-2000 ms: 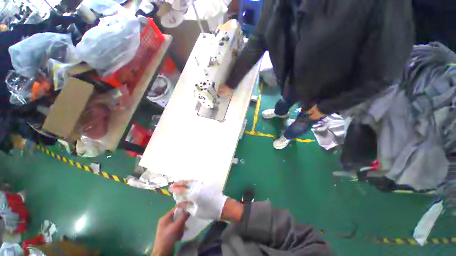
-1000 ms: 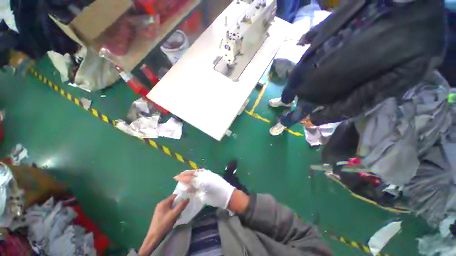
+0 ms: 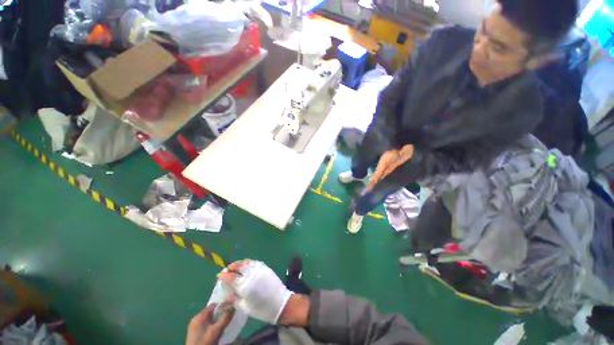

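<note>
My right hand (image 3: 252, 290) wears a thin white glove with bare fingertips, at the lower middle. My left hand (image 3: 210, 325) is bare, at the bottom edge and partly cut off. Between them is a small pale cloth or glove (image 3: 233, 328); its exact kind is unclear. My left fingers and thumb pinch it. My right fingers are curled on its upper part, partly hidden by the glove.
A sewing machine (image 3: 301, 108) sits on a white table (image 3: 246, 168) ahead. A person (image 3: 444, 101) stands right of it, beside heaped grey cloth (image 3: 512, 209). Left are a cardboard box (image 3: 131, 71), red crate (image 3: 232, 50) and floor scraps (image 3: 168, 212). Yellow-and-black tape (image 3: 101, 199) crosses the green floor.
The view has tilted up, then shows the person's head. The person's hand has left the machine, and the hands are now together in front. My hands stay together at the pale cloth, lower in view.
</note>
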